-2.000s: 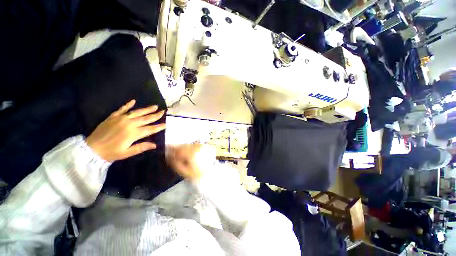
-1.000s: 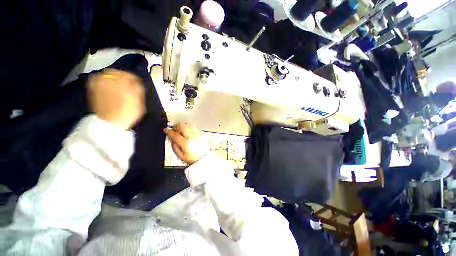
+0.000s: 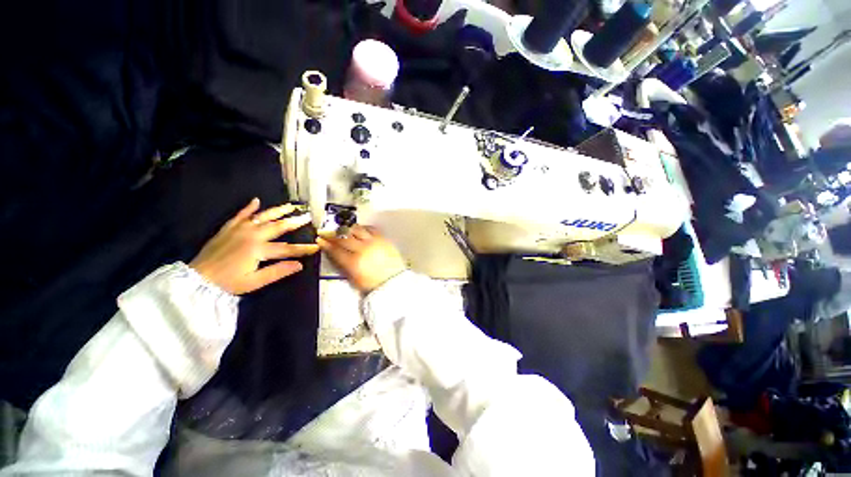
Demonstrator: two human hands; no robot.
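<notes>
The large black garment lies left of and under the needle end of the cream JUKI sewing machine. My left hand lies flat on the garment with fingers spread, fingertips close to the presser foot. My right hand is at the garment's right edge, just in front of the presser foot, with fingertips down at the cloth edge. Its fingers are partly bent, and whether they pinch the cloth cannot be told. The needle itself is too small to make out.
A stack of dark cut pieces lies right of the bed. A pink-white thread spool stands behind the head, with dark thread cones farther back. A teal ridged tray and a wooden stool are at the right.
My left hand has come down flat beside the presser foot. My right hand has moved slightly toward the foot. The garment now covers the pale area left of the machine head.
</notes>
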